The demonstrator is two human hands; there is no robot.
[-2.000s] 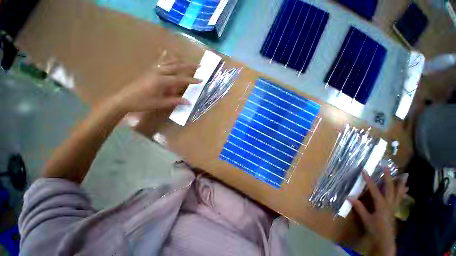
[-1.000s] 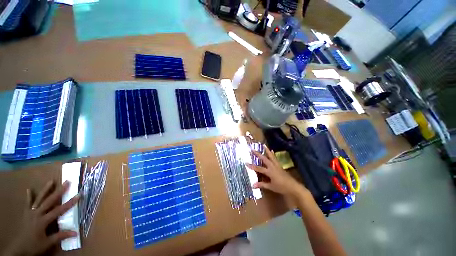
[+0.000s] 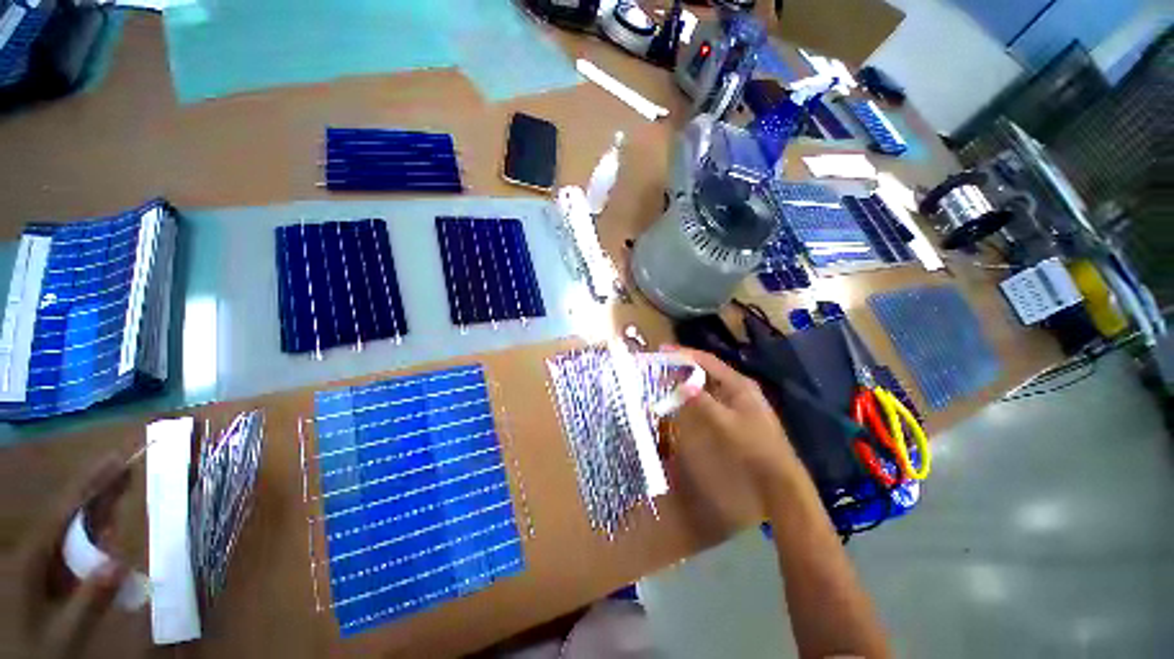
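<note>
A bright blue solar cell string (image 3: 419, 496) lies flat on the brown board, with thin silver ribbons along its left and right edges. My left hand (image 3: 80, 566), blurred at the lower left, holds a curled white strip (image 3: 93, 556) beside a white strip (image 3: 171, 528) on the board. My right hand (image 3: 727, 431) holds the curled end of a white strip (image 3: 679, 388) between thumb and fingers. Another white strip (image 3: 644, 431) lies on the right bundle of silver ribbon pieces (image 3: 592, 444). A left ribbon bundle (image 3: 228, 496) lies beside the left strip.
Dark cell pieces (image 3: 341, 286) lie on the pale mat behind. A curved blue stack (image 3: 97, 309) is at far left. A grey round metal housing (image 3: 702, 251), a small bottle (image 3: 605, 174), a black phone (image 3: 531, 151) and red-yellow scissors (image 3: 891, 435) are behind and right.
Both hands, which lay spread at the white strips, have closed on white strips and lifted them in a curl. The camera view has shifted slightly.
</note>
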